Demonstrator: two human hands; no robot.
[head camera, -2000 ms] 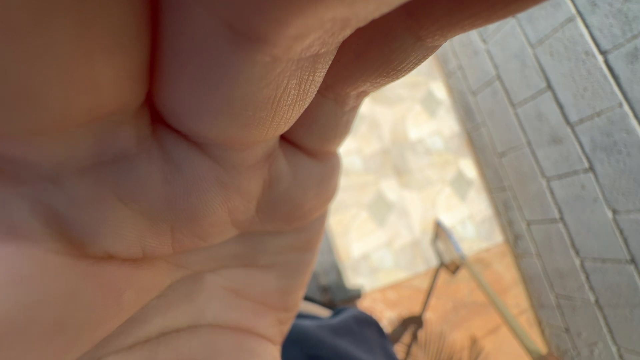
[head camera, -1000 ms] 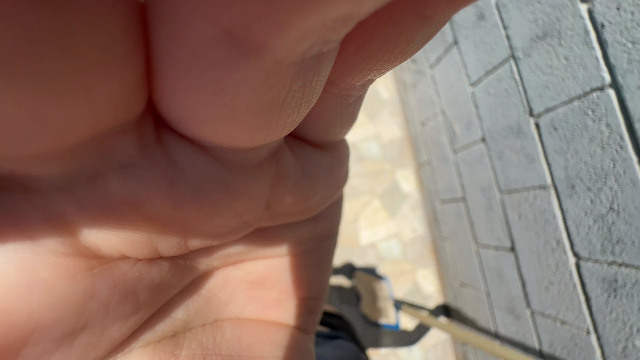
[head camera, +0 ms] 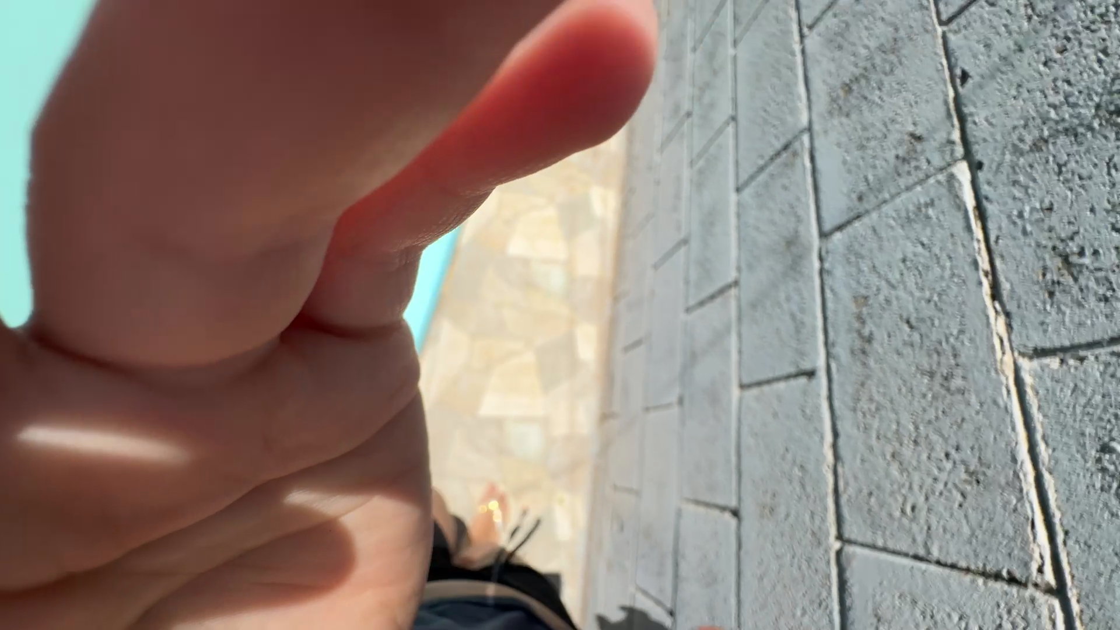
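My left hand (head camera: 227,306) fills the left side of the head view, very near the camera. Its palm faces the lens, and bands of sunlight and shadow cross it. The little finger, lit red from behind, stands apart from the finger beside it, with its tip at the top centre. Nothing shows in the palm; the other fingertips are cut off above the frame. My right hand cannot be made out.
A grey block wall (head camera: 919,367) with pale joints runs along the right. Beige patterned stone paving (head camera: 516,367) lies beside it, bordered by a turquoise surface (head camera: 433,276). Dark clothing (head camera: 499,604) and a blurred skin-coloured shape (head camera: 488,529) appear at the bottom.
The little finger has moved apart, and its tip now shows. Turquoise has come into view. The long pole and framed object seen low in both earlier frames are no longer visible. The view has shifted.
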